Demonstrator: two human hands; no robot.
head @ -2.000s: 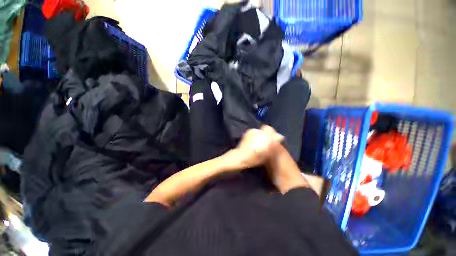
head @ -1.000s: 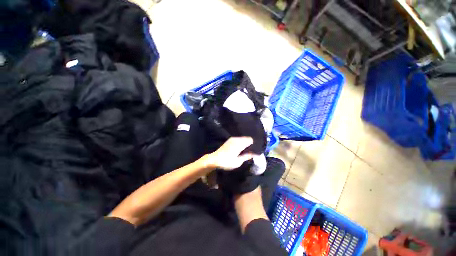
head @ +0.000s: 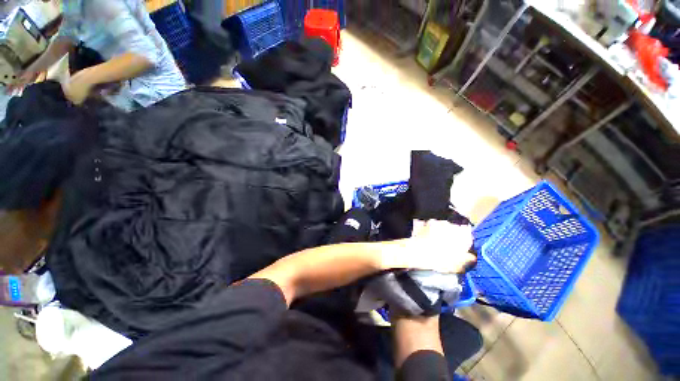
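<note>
My left hand (head: 440, 247) is closed on a black cloth piece (head: 432, 182) above the work basket (head: 382, 192) between my legs; the piece's end sticks up beyond the fingers. Grey-white fabric parts (head: 406, 292) with a black strip hang just below this hand. My right forearm comes up from below to them; my right hand is hidden behind the cloth, so its grip cannot be told. A large black garment pile (head: 209, 171) lies at my left. A small white label (head: 280, 120) shows near its top.
An empty blue crate (head: 538, 253) stands just right of the basket. Another blue crate (head: 656, 298) is at the right edge. A person in light blue (head: 123, 45) and another person's dark head (head: 33, 164) are at left. A red stool (head: 322, 31) and a machine table (head: 589, 52) stand beyond.
The view has swung left and up, bringing in people and tables. My hands were clasped, then apart at the cloth; now my left hand grips a raised black piece and grey-white fabric shows beneath.
</note>
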